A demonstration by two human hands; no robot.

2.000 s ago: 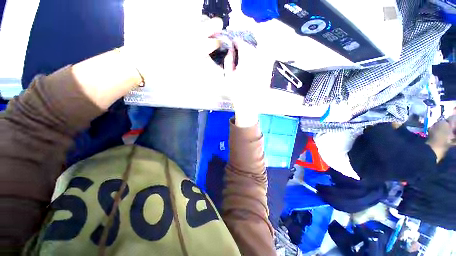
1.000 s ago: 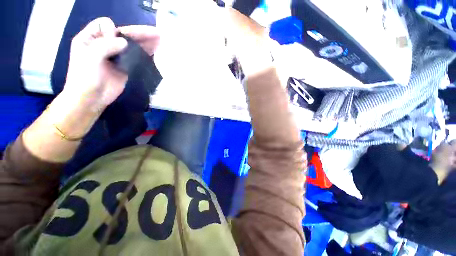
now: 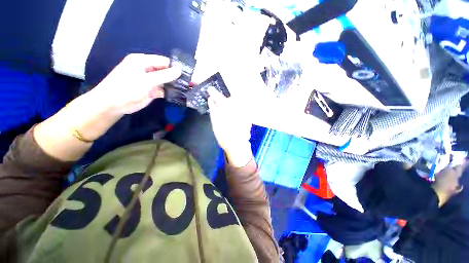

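Note:
My left hand [image 3: 136,85] holds a black care label stack [image 3: 180,77] with small white print, over the edge of the navy cloth [image 3: 139,31]. My right hand [image 3: 226,120] holds another black printed label piece [image 3: 205,92] beside it, and the two pieces touch or overlap. The navy garment piece lies on the white table [image 3: 241,102] at the upper left. A clear plastic bag [image 3: 283,74] lies to the right of my hands, with a cluster of black labels [image 3: 274,33] above it.
The sewing machine head [image 3: 385,56] stands at the upper right. Thread snips [image 3: 323,104] lie on a black box. Checked fabric [image 3: 401,120] is heaped at the right. A blue crate [image 3: 285,156] is below the table edge. Another person's hand [image 3: 449,182] shows at far right.
My right hand has come back left and down from the machine area to meet my left hand. My left hand has moved right. The view has shifted, and the labels' print now shows clearly.

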